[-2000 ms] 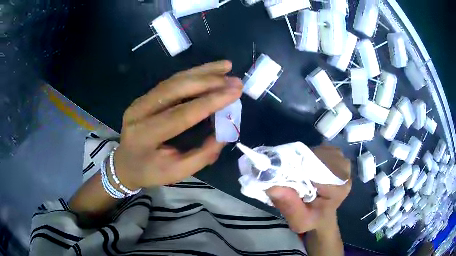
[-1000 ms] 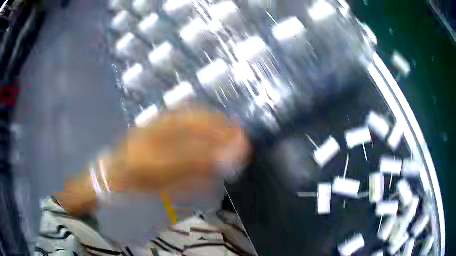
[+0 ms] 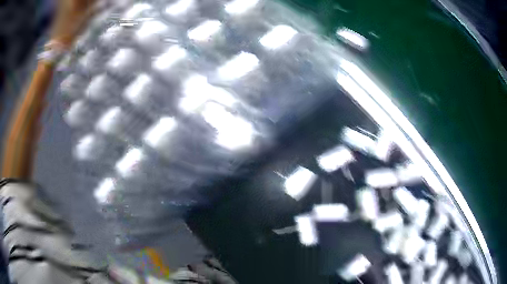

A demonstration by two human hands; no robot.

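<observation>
A clear tray (image 3: 183,194) with rows of white units (image 3: 239,66) fills the upper left and middle; it is blurred and shiny. My left arm reaches up along the left edge, with a pale bracelet at the wrist. My left hand (image 3: 75,8) is at the top left, blurred and mostly cut off by the frame's edge, so its fingers and any hold cannot be made out. My right hand is not in view. Loose white units (image 3: 300,183) lie on the black bench top to the right of the tray.
The black bench (image 3: 239,249) is bordered by a pale metal rail (image 3: 389,116). Beyond it is a green conveyor belt (image 3: 445,100) with one white unit (image 3: 353,38) on it. Many loose units crowd the lower right. Grey floor shows at left.
The view has swung, and the tray fills more of it. My left hand has moved from the middle to the top left. My right hand with the tissue-wrapped bottle has left the view.
</observation>
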